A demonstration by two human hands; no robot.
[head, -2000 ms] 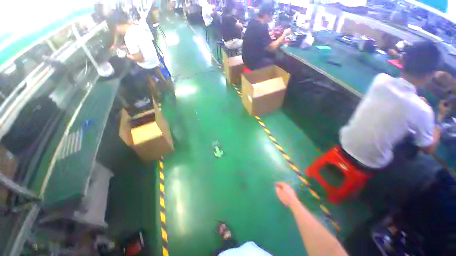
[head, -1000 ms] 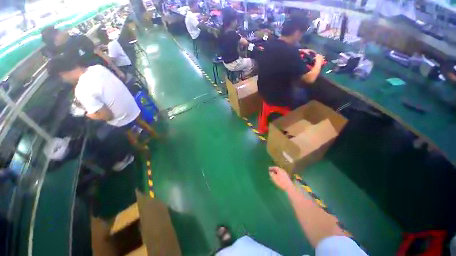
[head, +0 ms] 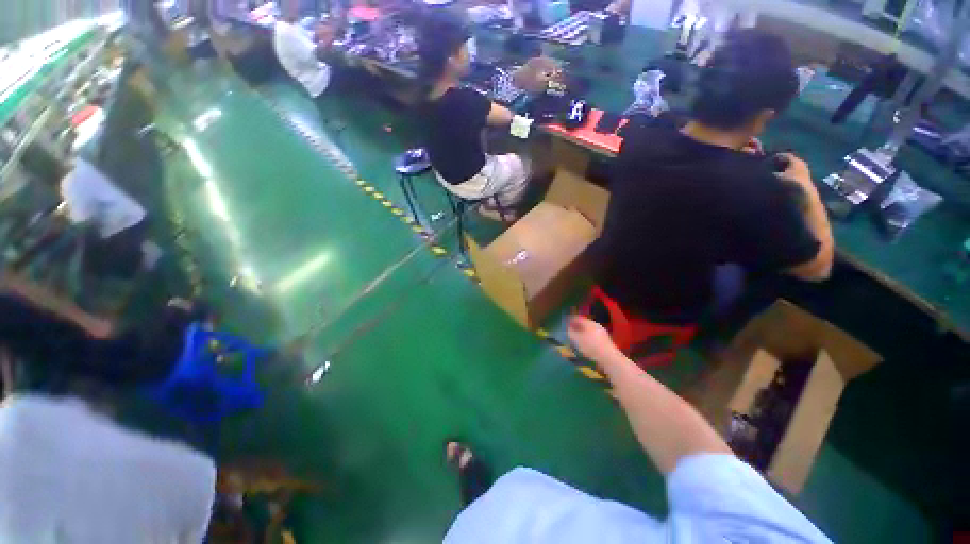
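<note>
My right hand (head: 588, 336) is at the end of my outstretched bare forearm, over the yellow-black floor tape (head: 580, 367). It is small and blurred; its fingers look drawn in, and nothing can be made out in it. My left hand is not in view. An open brown carton (head: 814, 425) with dark pieces inside stands at the right. A second open carton (head: 545, 250) stands beyond my hand. A red stool (head: 649, 338) is just right of my hand, under a seated person in black.
The green floor aisle (head: 394, 383) runs away to the upper left. A person in white is cut off at the lower left, beside a blue stool (head: 213, 372). A long green bench (head: 936, 255) runs along the right. Another person in black sits farther up, near a black-seated stool (head: 413, 162).
The view has moved forward along the aisle and turned right. The seated person in black and the cartons are nearer. The near left carton has left view. My right arm stays stretched ahead.
</note>
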